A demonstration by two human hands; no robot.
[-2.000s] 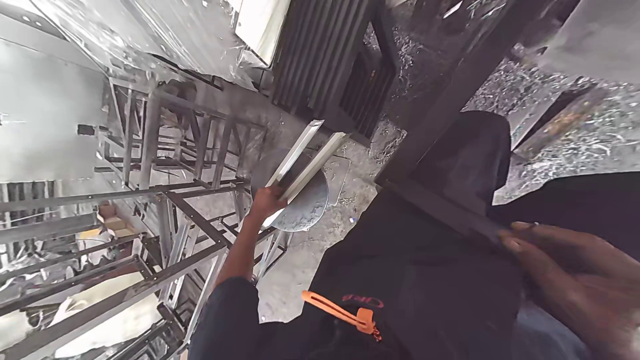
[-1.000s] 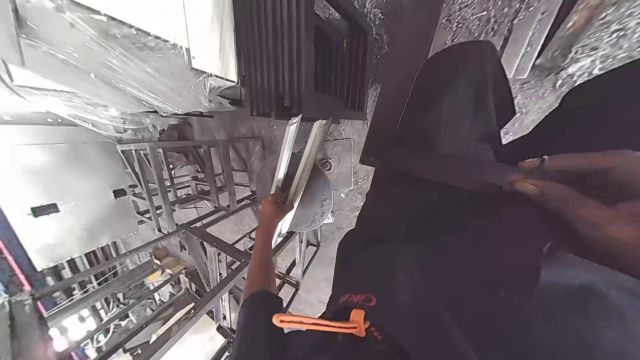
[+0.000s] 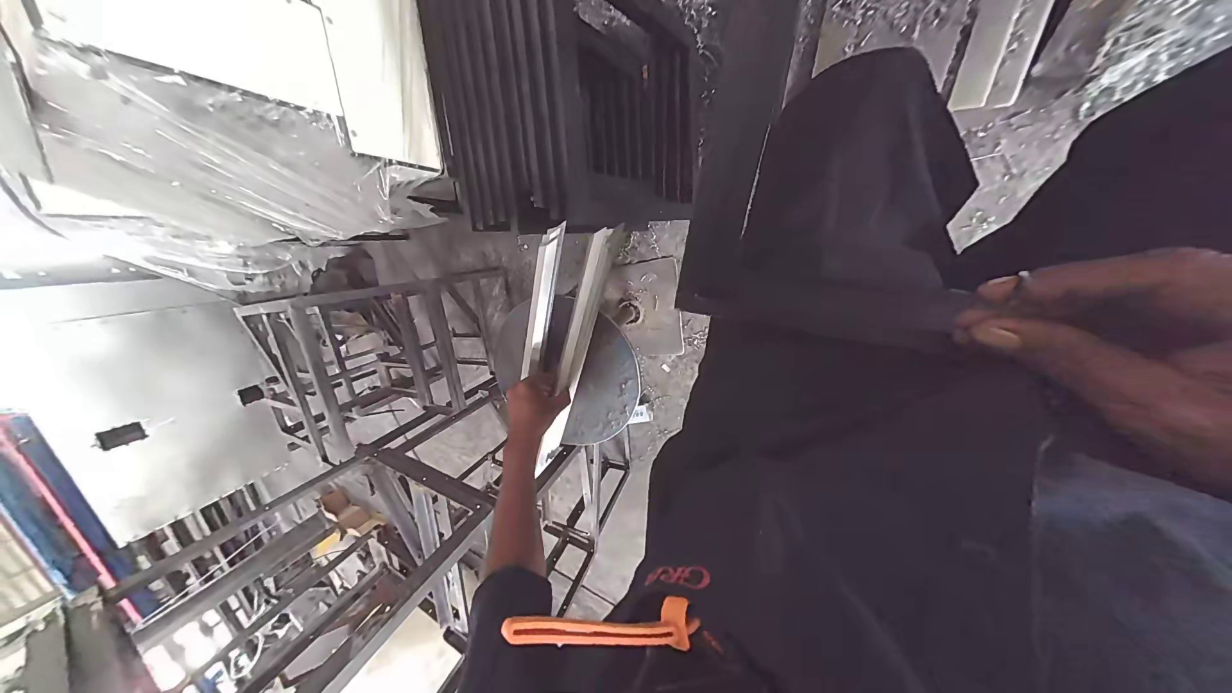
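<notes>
My left hand (image 3: 537,402), at the end of an outstretched arm, grips a pair of long, pale metal profiles (image 3: 587,313). They extend over a round grey disc (image 3: 611,385) that looks like a stool top. At the right, my right hand (image 3: 1088,356) pinches the end of a dark flat bar or tube (image 3: 847,313) between thumb and fingers. That dark piece lies across my dark clothing and meets a wider dark metal member (image 3: 736,164) near its far end. Parts of its outline blend into the clothing. An orange strap (image 3: 597,632) hangs at my chest.
Welded metal frames (image 3: 423,462) stand at the left and lower left. A dark ribbed metal structure (image 3: 510,106) is at the top, beside plastic-wrapped panels (image 3: 231,144). A cardboard box (image 3: 348,510) sits among the frames. Pale bars (image 3: 1001,53) and scattered shavings lie at upper right.
The view has turned somewhat. My left hand keeps its hold on the pale profiles, and my right hand still pinches the end of the dark piece.
</notes>
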